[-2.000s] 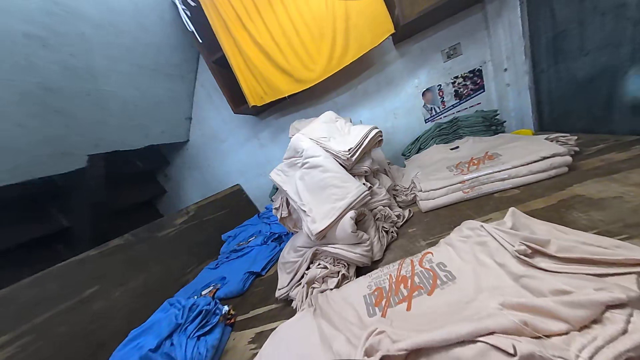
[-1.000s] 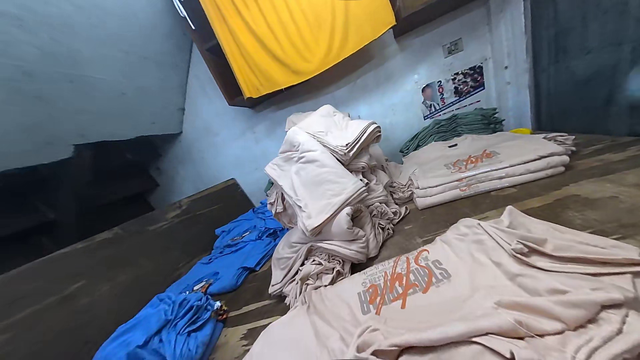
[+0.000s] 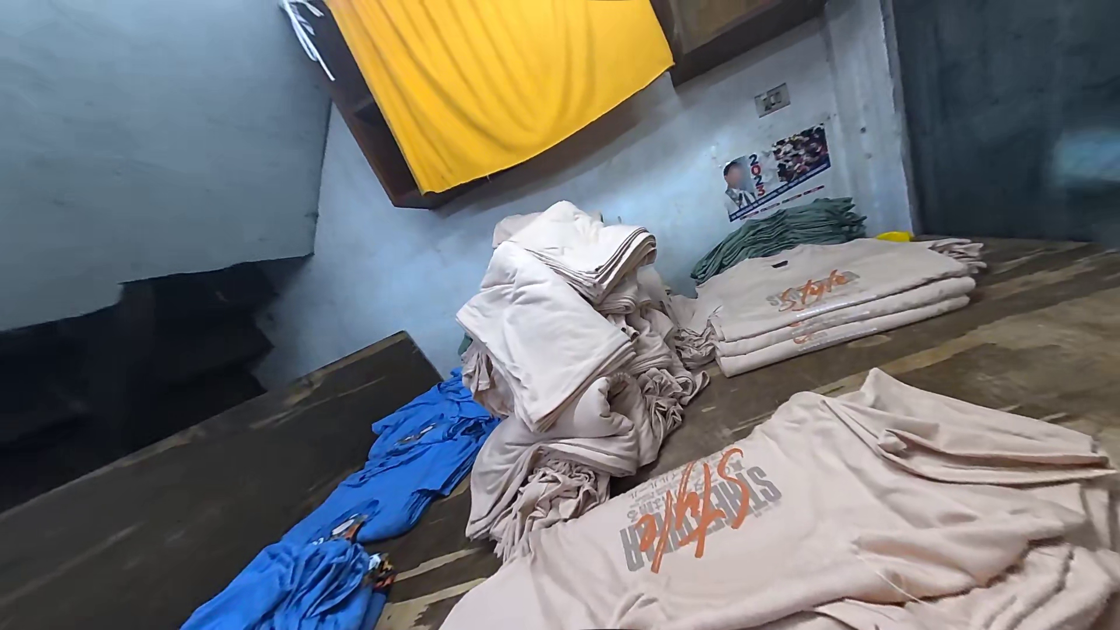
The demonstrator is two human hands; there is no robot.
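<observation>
Neither of my hands shows in the head view. Nearest to me, a beige printed T-shirt (image 3: 822,516) lies spread and rumpled on a wooden table (image 3: 1032,341), with orange and grey lettering on its front. Beyond it rises a tall, uneven pile of folded beige garments (image 3: 542,341). A neat stack of beige printed T-shirts (image 3: 840,297) lies to the right of the pile. Blue garments (image 3: 411,455) lie in a loose row at the left, some bunched up close to me.
Folded green garments (image 3: 779,234) sit by the back wall. A yellow cloth (image 3: 516,87) hangs over a wall shelf (image 3: 385,157). A poster (image 3: 777,171) and a switch plate (image 3: 772,100) are on the wall. A raised wooden board (image 3: 219,472) stands at the left.
</observation>
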